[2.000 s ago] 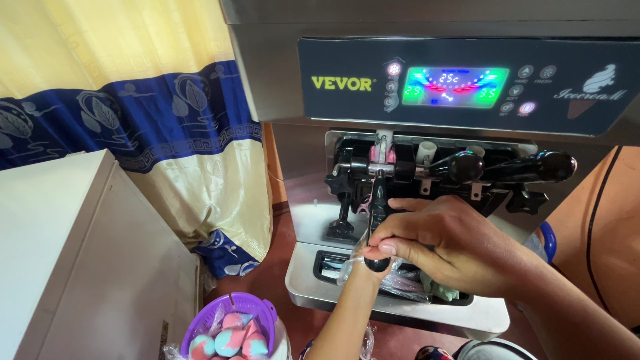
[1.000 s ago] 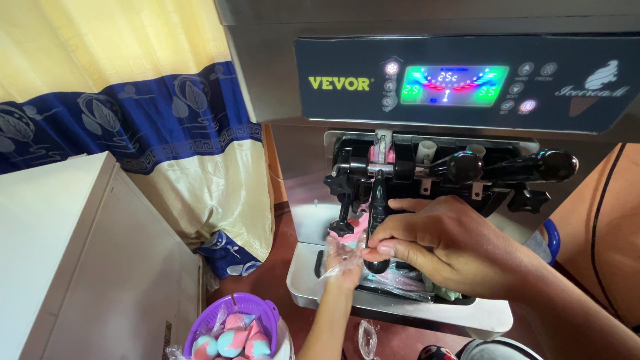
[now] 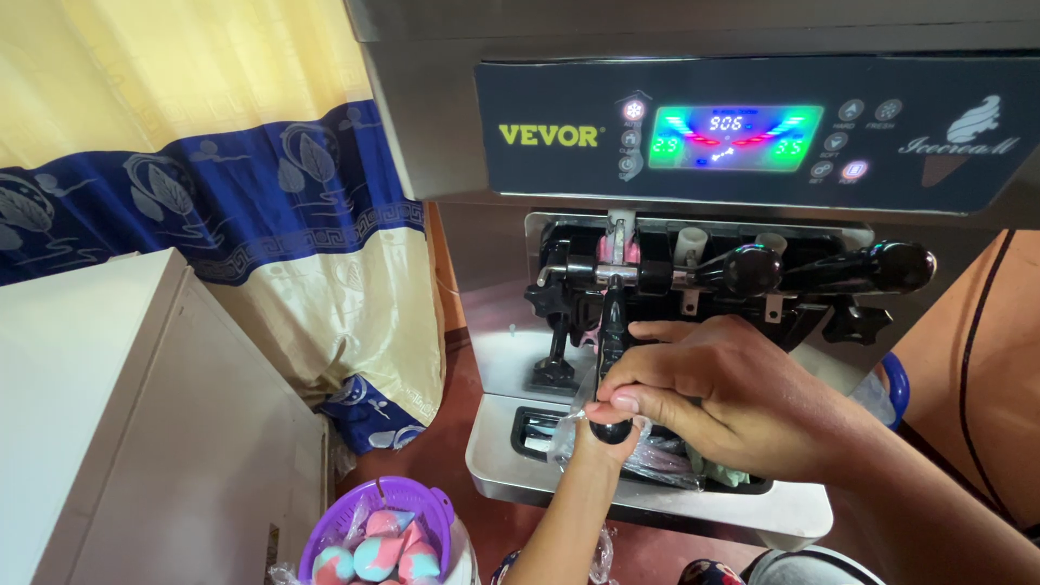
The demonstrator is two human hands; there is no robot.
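A soft-serve ice cream machine (image 3: 504, 317) with a lit display stands in front of me. Its left black lever handle (image 3: 613, 325) points down, and my right hand (image 3: 707, 382) has its thumb and fingertips closed at the lower part. Under and behind the round lever end is my left hand (image 3: 613, 443), palm partly visible, fingers mostly hidden. A clear plastic bag (image 3: 573, 439) shows around that hand, over the drip tray (image 3: 496, 471). Pink ice cream (image 3: 605, 248) shows behind the clear front at the left dispensing head. The outlet itself is hidden.
A purple basket (image 3: 445, 528) at the lower left holds several pink-and-blue filled bags (image 3: 380, 556). A white cabinet (image 3: 195, 406) and a blue-and-cream curtain (image 3: 268, 179) are on the left. Two more levers (image 3: 861, 268) stick out on the right. A cable hangs at far right.
My left hand, which held a bag with pink in it left of the lever a second ago, is now behind the lever's lower end. My right hand has stayed at the lever. The display reading has changed.
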